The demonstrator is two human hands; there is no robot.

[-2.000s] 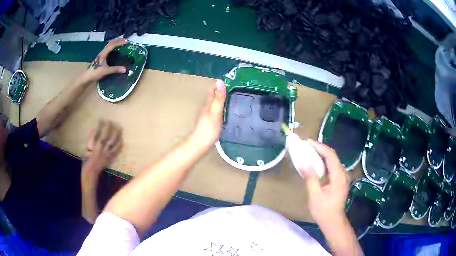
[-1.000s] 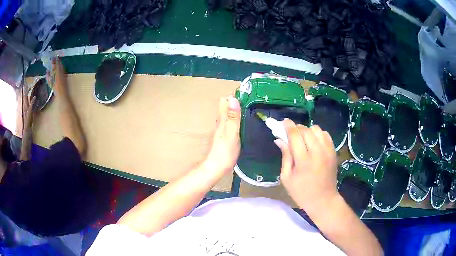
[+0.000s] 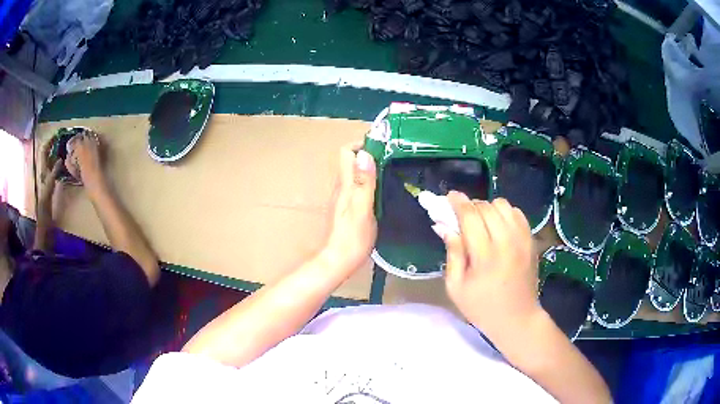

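A green housing (image 3: 433, 132) lies in front of me with its squarer raised end away from me and its white-rimmed round end near me. Its recess is black. My left hand (image 3: 353, 213) rests against the housing's left side, thumb at the upper left edge. My right hand (image 3: 493, 248) holds a white glue bottle (image 3: 439, 211), largely covered by my fingers. The bottle's yellow-green nozzle points up and left over the black recess. I cannot tell whether the tip touches it.
Several green housings (image 3: 586, 207) stand in rows at the right, close to the held one. Black inserts (image 3: 505, 51) are heaped at the back. Another housing (image 3: 180, 120) lies at the left. A person works on a housing at the far left. Tan cardboard (image 3: 260, 189) covers the bench.
Since two seconds ago, the housing sits further right, beside the rows, and the nozzle has moved to the recess's upper left. The other person's hands have moved to the far-left housing.
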